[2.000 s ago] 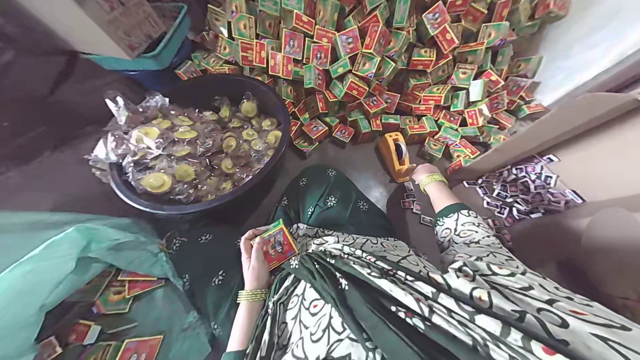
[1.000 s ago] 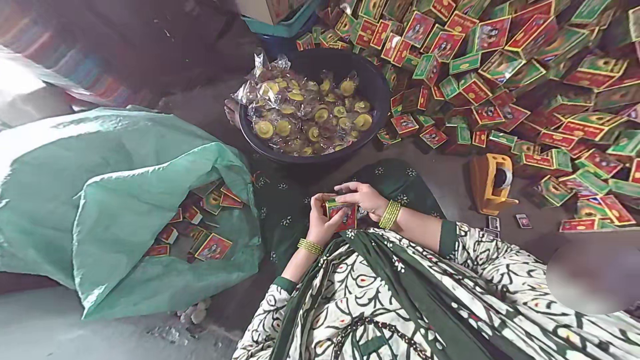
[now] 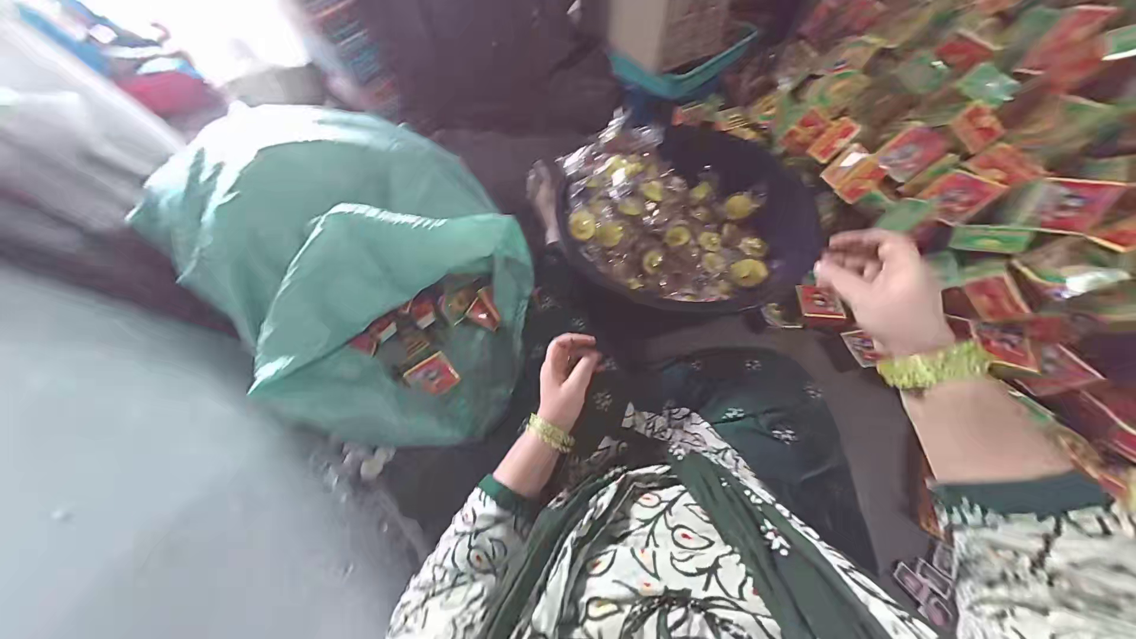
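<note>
My left hand (image 3: 566, 377) is raised over my lap, its fingers curled and apart with nothing seen in them. My right hand (image 3: 887, 288) reaches over the near edge of a large heap of small red and green printed boxes (image 3: 963, 195); it is blurred, and whether its bent fingers hold anything cannot be told. Between and beyond the hands stands a dark round tub (image 3: 794, 213) of clear plastic packets with yellow round pieces (image 3: 677, 235). Left of my left hand lies a green plastic sack (image 3: 355, 266), its mouth showing several similar boxes (image 3: 432, 374).
A teal crate (image 3: 692, 80) with a cardboard box (image 3: 661, 35) in it stands behind the tub. Small dark printed pieces (image 3: 927, 586) lie on the floor at the lower right. Another person's hand or foot seems to touch the tub's left side (image 3: 543, 195).
A second ago both my hands were together on a small box over my lap; now they are apart and the right is out by the heap. That box no longer shows in my left hand.
</note>
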